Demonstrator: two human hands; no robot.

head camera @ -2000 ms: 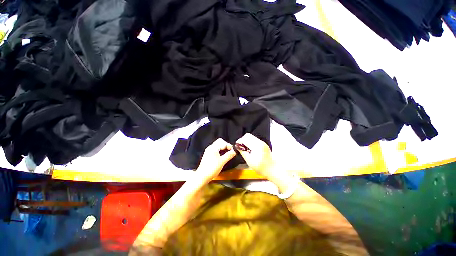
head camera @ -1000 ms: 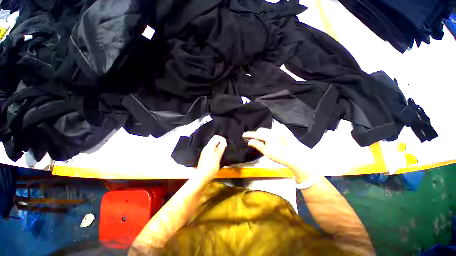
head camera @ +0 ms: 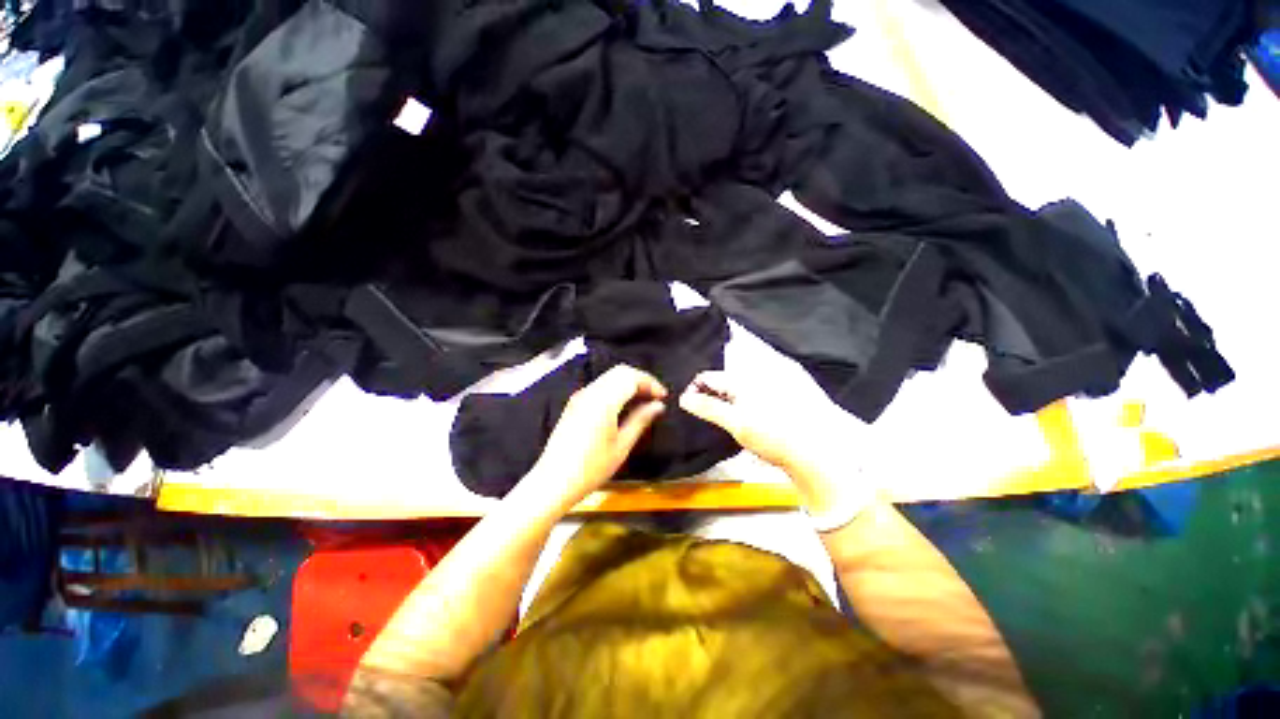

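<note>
A black garment (head camera: pixel 653 323) lies on the white table in front of me, its near part at the table's yellow edge. My left hand (head camera: pixel 614 421) pinches the black cloth between thumb and fingers. My right hand (head camera: pixel 744 421) is just to its right, fingertips close to the left ones at the cloth. A small dark tool seems to show at the right fingertips, but it is too small to make out clearly. A white wristband is on my right wrist.
A large heap of black garments (head camera: pixel 169 267) covers the left and far side, with small white labels. Neater dark layers (head camera: pixel 1123 49) lie at the upper right. Yellow tape (head camera: pixel 323 500) edges the table. A red stool (head camera: pixel 358 611) stands below left on the blue-green floor.
My hands, apart a second ago, are close together again at the cloth. The left hand has closed on it. The garment's near left part has shifted a little left and towards me.
</note>
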